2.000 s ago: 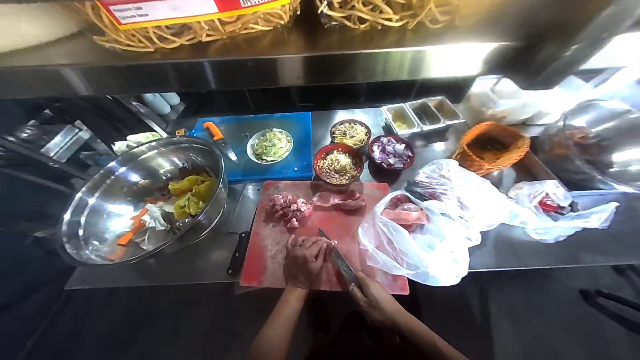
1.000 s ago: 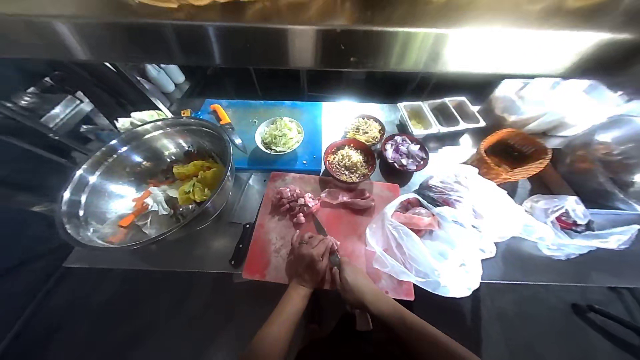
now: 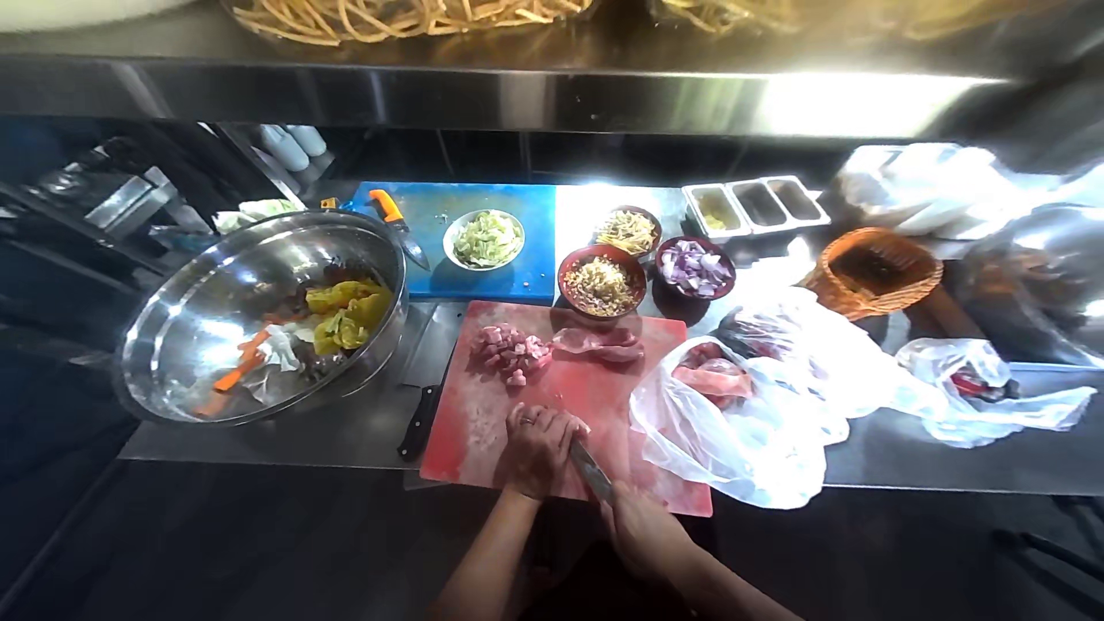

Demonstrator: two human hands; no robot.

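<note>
My right hand [image 3: 642, 526] grips a kitchen knife [image 3: 591, 471], its blade pointing up and left over the red cutting board [image 3: 483, 431]. Close beside the blade, my left hand [image 3: 539, 444] presses with curled fingers on a small piece of raw meat [image 3: 581, 426], mostly hidden under the fingertips. Diced raw meat [image 3: 511, 349] lies in a pile on the board above my left hand. To the right of that pile is a larger slab of meat [image 3: 599, 343]. A white plastic bag [image 3: 750, 448] with more raw meat [image 3: 714, 379] overlaps the board's right side.
At left stands a large steel bowl [image 3: 172, 371] of vegetable scraps, by a black-handled cleaver [image 3: 420, 423]. Behind are a blue board [image 3: 526, 207] with an orange-handled knife [image 3: 401, 226], a bowl of chopped cabbage [image 3: 485, 240], a bowl of red onion [image 3: 695, 269] and an orange basket [image 3: 875, 272]. A steel shelf [image 3: 517, 99] crosses above.
The knife tip was at the diced pile one second ago; now the knife is back down by my left fingers. My right hand has moved down and right from beside my left hand.
</note>
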